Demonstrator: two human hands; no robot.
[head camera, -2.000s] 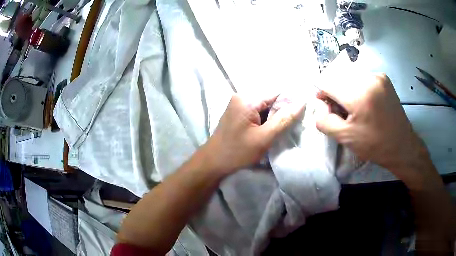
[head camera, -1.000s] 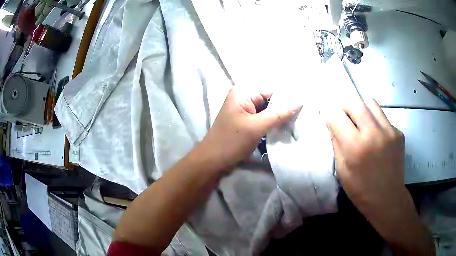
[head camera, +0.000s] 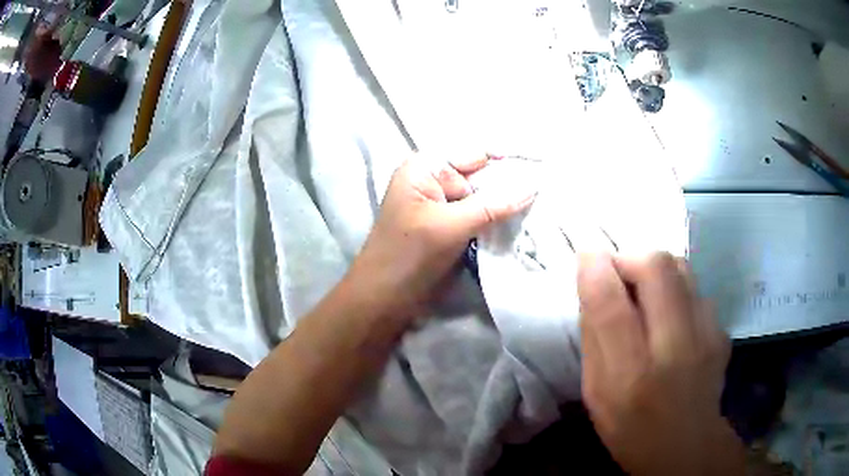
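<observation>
A large pale grey-white garment (head camera: 289, 186) lies over the table and hangs over its front edge, with deep folds on the left. Its upper middle glares white under the lamp. My left hand (head camera: 419, 209) pinches the cloth between thumb and fingers near the middle. My right hand (head camera: 652, 344) is lower right, on the smoother white part of the garment (head camera: 531, 307), fingers bent and close together; its fingertips face the cloth and what they hold cannot be made out.
Metal sewing machine parts (head camera: 644, 56) stand at upper right. Blue and reddish snips (head camera: 815, 160) lie on the machine bed (head camera: 745, 112). A ruler-marked strip (head camera: 773, 270) is at right. A round-faced grey device (head camera: 42, 195) and brown edging (head camera: 156, 79) are at left.
My right hand has moved down and slightly left from the upper cloth, and the white cloth now spreads further right. My left hand has shifted slightly left, still pinching.
</observation>
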